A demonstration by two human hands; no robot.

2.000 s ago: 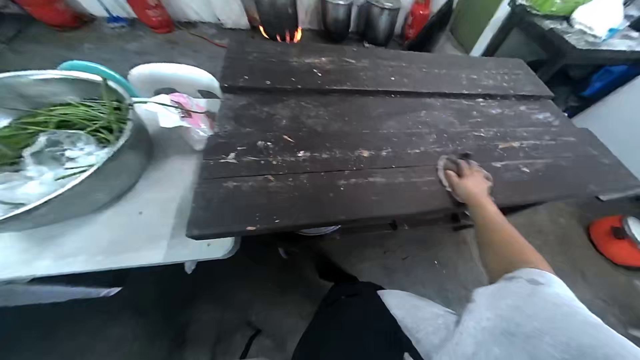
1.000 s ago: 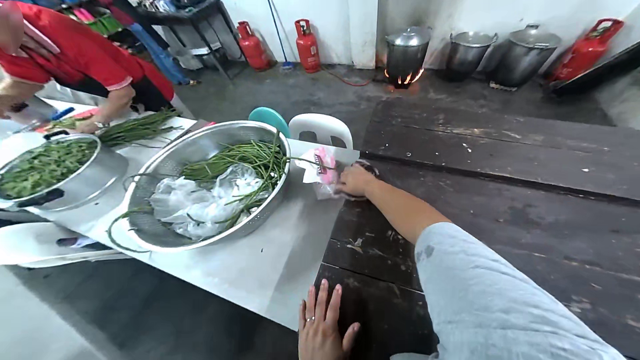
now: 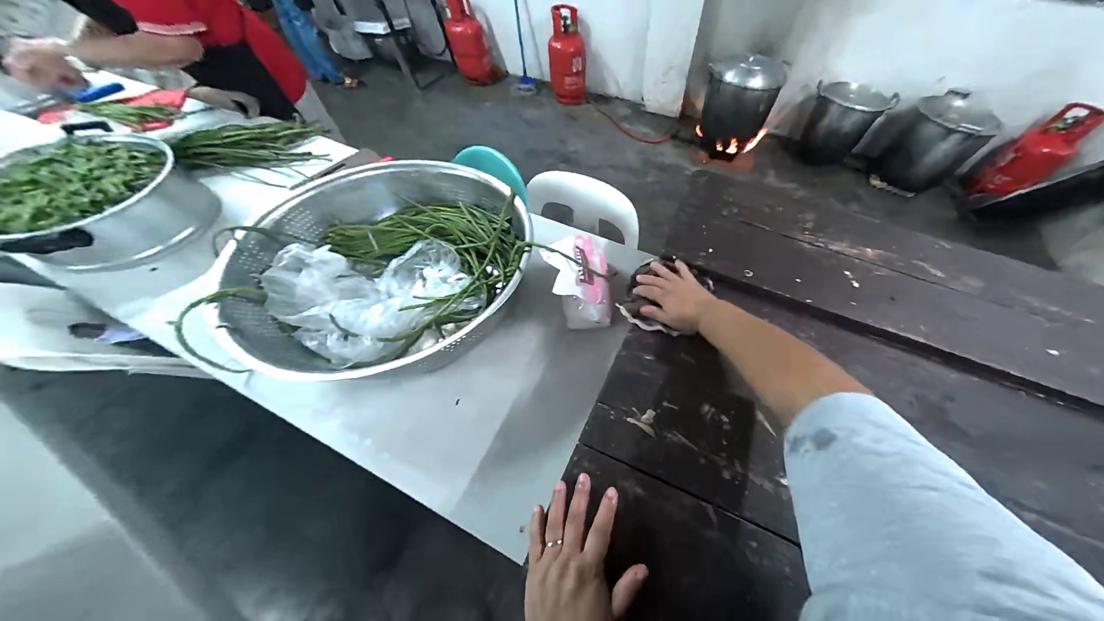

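Note:
My right hand (image 3: 674,297) presses a dark cloth with a pale edge (image 3: 649,321) flat on the dark wooden table (image 3: 862,345), at its left end. Just left of it, a pink and clear plastic packet of tissues (image 3: 588,280) lies on the white table (image 3: 483,431). My left hand (image 3: 573,552), with a ring on it, rests palm down, fingers apart, at the near left corner of the wooden table and holds nothing. Small pale scraps (image 3: 642,421) lie on the boards between my hands.
A metal colander (image 3: 371,373) holds long green beans and clear plastic bags. Behind it stand a pot of leaves (image 3: 129,233) and a person in red (image 3: 250,52). Two chair backs (image 3: 586,203) rise beyond the table. Flames burn under a lidded pot (image 3: 742,99); red gas cylinders (image 3: 567,56) stand near the wall.
The view has swung left. My right hand, with the cloth, was at the wooden table's right part two seconds ago and is now at its left end. My left hand has come into view on the near corner.

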